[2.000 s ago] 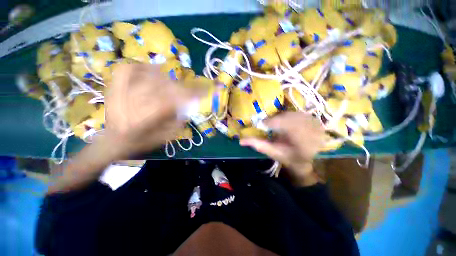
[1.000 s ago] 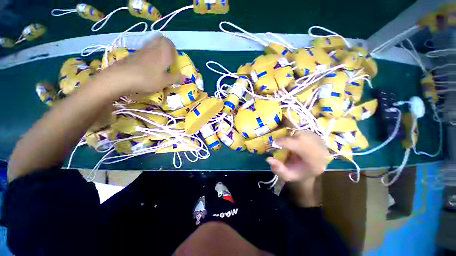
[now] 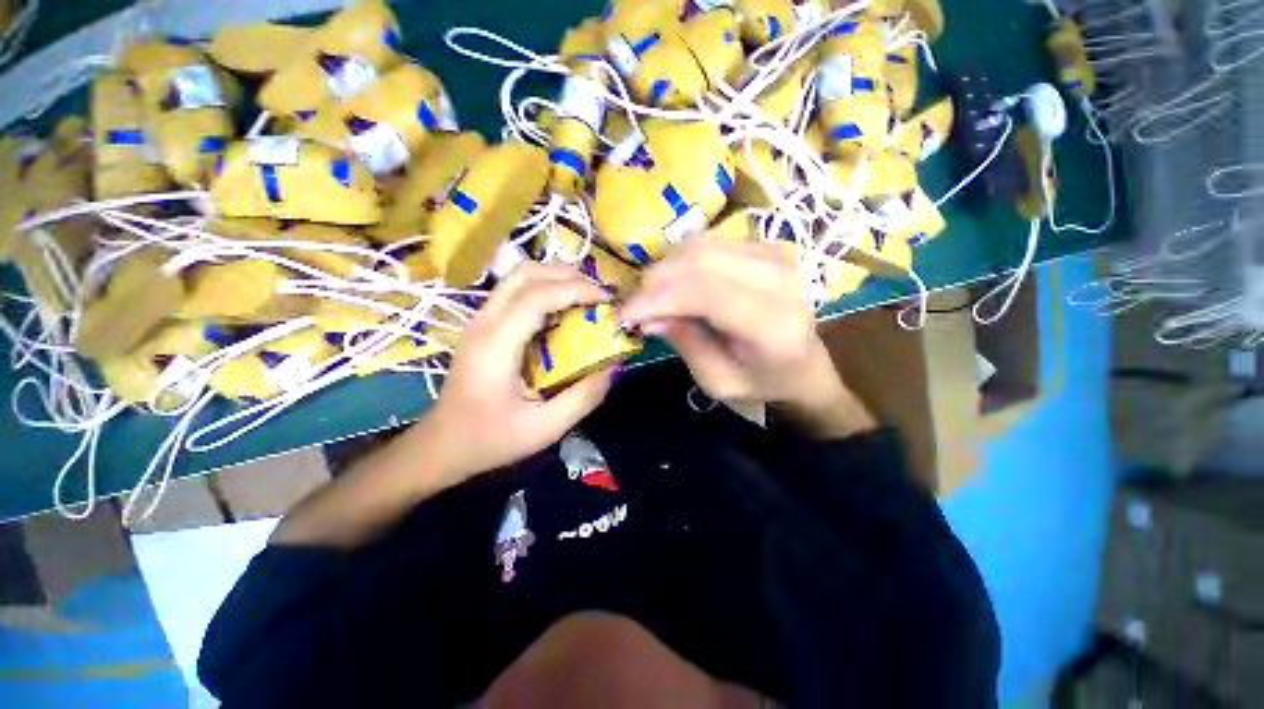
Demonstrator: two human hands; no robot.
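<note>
My left hand point(image 3: 516, 363) is closed around a yellow unit point(image 3: 580, 346) with blue tape strips, held at the bench's front edge before my chest. My right hand point(image 3: 728, 321) is at the unit's right end, with its thumb and fingertips pinched together there. Whether they grip the unit, its cord or something small cannot be told. Loose heaps of yellow units with tangled white cords point(image 3: 776, 132) lie just beyond both hands, on the left and on the right.
The dark green bench point(image 3: 312, 432) has a pale rail point(image 3: 83, 63) at the back left. A black block point(image 3: 981, 132) and a white round plug point(image 3: 1042, 111) lie at the right. White cords point(image 3: 1199, 83) hang at far right. Cardboard boxes point(image 3: 887, 381) stand below.
My left hand has come back from the left heap and now holds a yellow unit at the front edge. My right hand has moved in to meet it. The view has shifted.
</note>
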